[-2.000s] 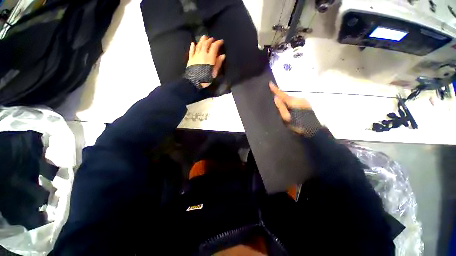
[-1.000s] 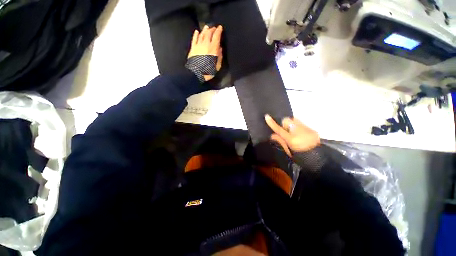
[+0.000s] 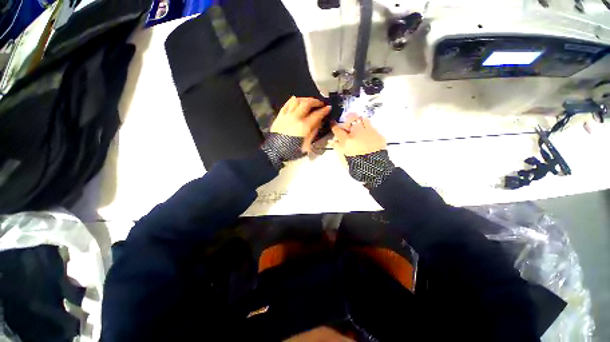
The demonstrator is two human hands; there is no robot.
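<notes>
The black back panel [image 3: 221,87] lies on the white table left of the needle area, with a camouflage webbing band [image 3: 250,90] along it and a plain dark band across it. My left hand [image 3: 298,121] holds the panel's lower right edge close to the presser foot [image 3: 336,100]. My right hand [image 3: 360,139] is beside it, fingertips pinched at the same edge, just below the lit needle area. The material between my fingertips is small and partly hidden.
The machine's control panel with lit screen [image 3: 512,58] is at upper right. Black clips or scraps [image 3: 528,173] lie on the right. Stacked black panels [image 3: 63,127] are at left. A white plastic bag [image 3: 97,257] is lower left, a clear plastic bag [image 3: 565,267] lower right.
The long plain strip that hung toward my lap no longer shows there. The panel now shows farther left with its camouflage band exposed. Both hands have come together at the needle area.
</notes>
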